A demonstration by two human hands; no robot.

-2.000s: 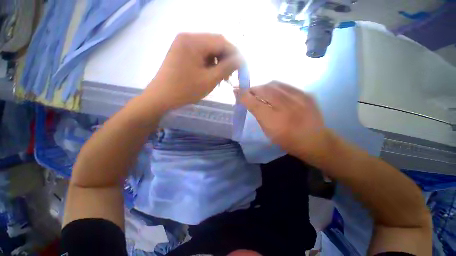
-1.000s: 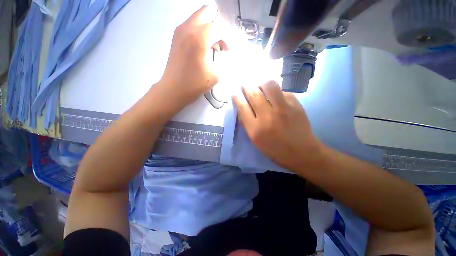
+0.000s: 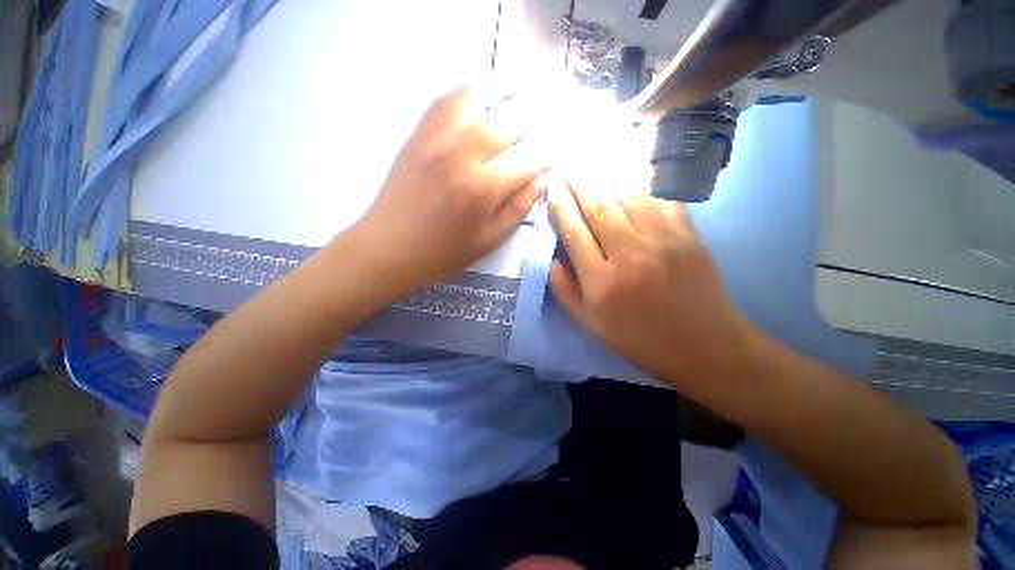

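A light-blue panel [image 3: 768, 212] lies flat on the white table under and to the right of my right hand. A narrow light-blue strip [image 3: 530, 292] runs along its left edge, over the table's ruler edge. My left hand [image 3: 456, 189] has its fingertips together at the strip, close to the needle area; its fingers look pinched on the strip. My right hand [image 3: 646, 262] rests flat on the panel, its fingertips beside my left fingertips. White glare hides the presser foot, the needle and the tips of several fingers.
The grey ribbed knob [image 3: 692, 154] and white machine head [image 3: 868, 84] stand top right. Many blue strips [image 3: 145, 100] lie at the table's left. Folded blue cloth [image 3: 440, 429] lies in the lap. Blue baskets [image 3: 117, 362] show below the table on both sides. A grey ruler [image 3: 256, 262] lines the front edge.
My left hand has come down and right to meet my right fingertips at the strip. My right hand stays on the panel. A curved dark line left of the strip is now covered.
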